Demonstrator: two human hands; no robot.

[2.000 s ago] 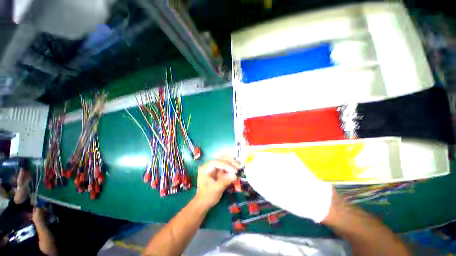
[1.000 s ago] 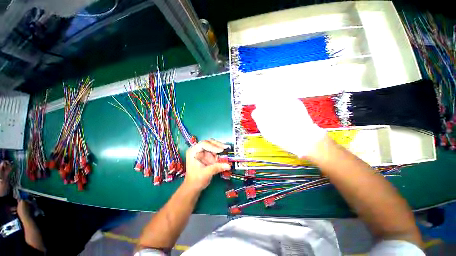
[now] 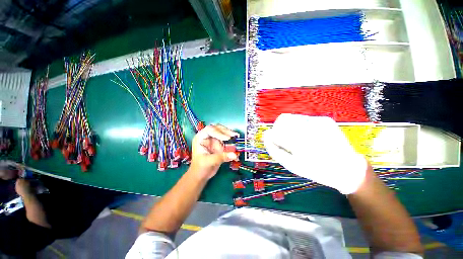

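My bare left hand point(image 3: 209, 149) is shut on a small red connector housing point(image 3: 231, 148), held at the tray's near left corner, with a few coloured wires running right from it. My right hand point(image 3: 309, 149), in a white glove, lies over the yellow wires point(image 3: 363, 139); whether its fingers hold a wire cannot be made out. The cream tray point(image 3: 439, 158) also holds red wires point(image 3: 309, 102), blue wires point(image 3: 309, 31) and black wires point(image 3: 419, 105), which overhang its right side. White wires between red and blue are hard to tell from the tray.
Part-filled harnesses point(image 3: 259, 184) lie between tray and me. Harness piles with red housings point(image 3: 165, 111) lie left on the green bench point(image 3: 117, 114), more farther left point(image 3: 76, 116). A metal post point(image 3: 216, 23) stands behind. Another person's arm point(image 3: 30, 202) shows at lower left.
My gloved right hand has moved from the red wires to the yellow wires, nearer my left hand. My left hand still holds the housing. The view has shifted, so the tray sits higher and farther right.
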